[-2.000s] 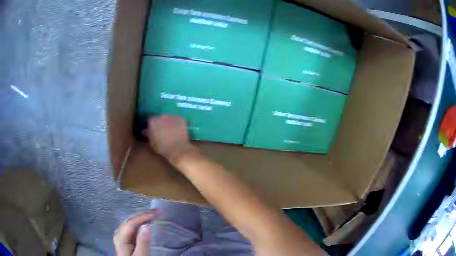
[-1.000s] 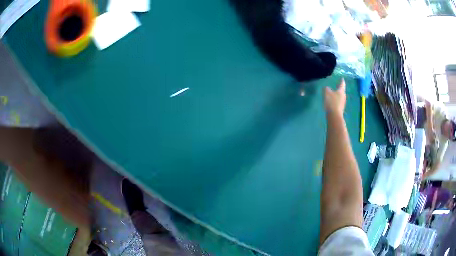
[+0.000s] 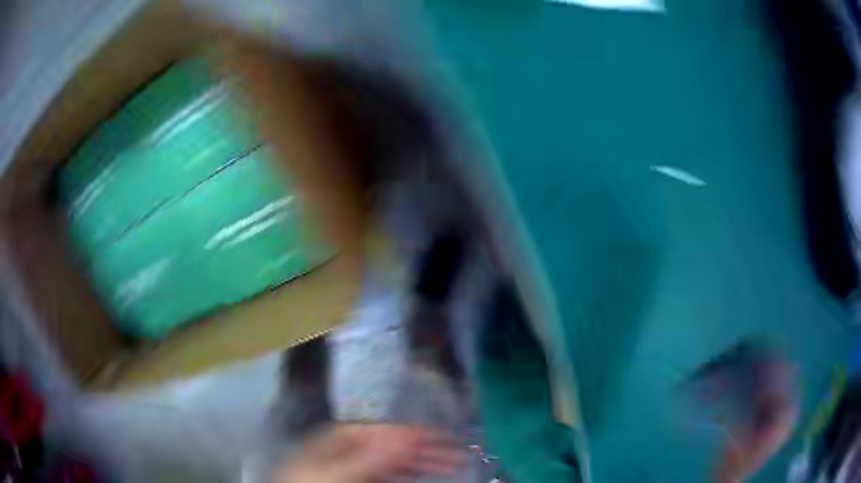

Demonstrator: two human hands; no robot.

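Observation:
The picture is strongly blurred. The open brown carton [image 3: 283, 316] is at the left, with green product boxes [image 3: 179, 193] lying flat inside, white lettering up. My left hand [image 3: 382, 453] is at the bottom edge, below the carton, fingers stretched out and apparently empty. My right hand [image 3: 769, 406] is at the lower right over the green workbench, curled round a small dark item [image 3: 725, 373]; blur hides its shape.
The green workbench [image 3: 604, 189] fills the right, its pale curved edge running down beside the carton. A small white strip [image 3: 678, 175] lies on it. A long black soft thing [image 3: 817, 151] lies at the far right. My legs and the floor show below the carton.
The view has swung back towards the carton, now wholly in sight at the left. My right hand has drawn back from its reach across the bench and now has a dark item.

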